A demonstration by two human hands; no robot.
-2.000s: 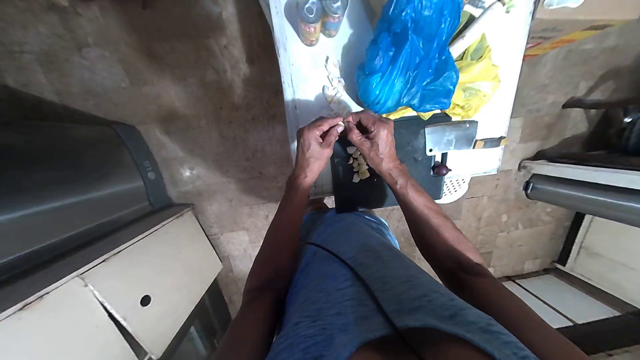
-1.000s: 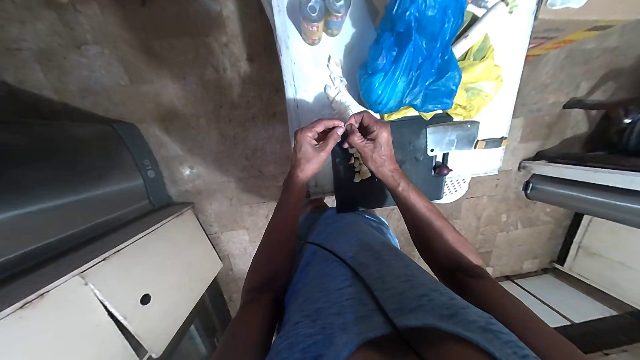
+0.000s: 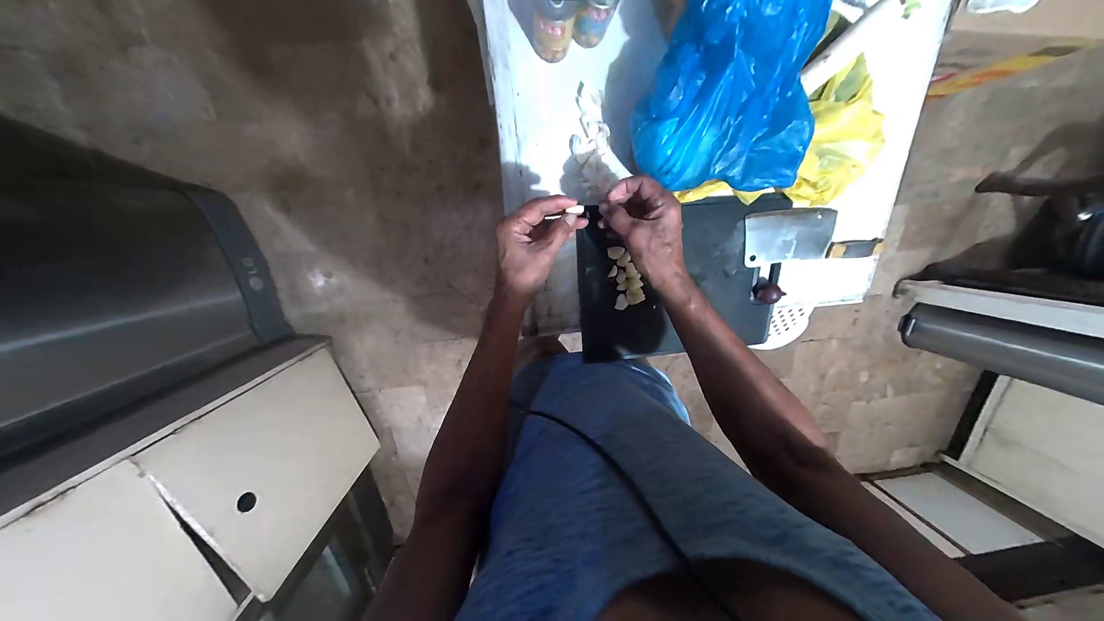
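Observation:
Between the thumb and index finger of my left hand (image 3: 536,241) is a small pale clove, which looks like garlic (image 3: 575,210). My right hand (image 3: 649,226) is just to its right with fingers bent and pinched; whether something small is between them cannot be told. Both hands are over the upper left part of a black cutting board (image 3: 716,302). Several pale peeled cloves (image 3: 634,281) lie on the board below my right hand. Thin whitish peelings (image 3: 592,142) are on the white table beyond my hands.
A cleaver (image 3: 789,236) lies across the board's upper right, with a small red onion (image 3: 768,292) below it. A blue plastic bag (image 3: 733,95) and a yellow plastic bag (image 3: 841,142) sit behind the board. Two jars or bottles (image 3: 553,30) stand at the table's far left.
My hands were together at the fingertips and have moved apart. The clove now shows in my left fingers.

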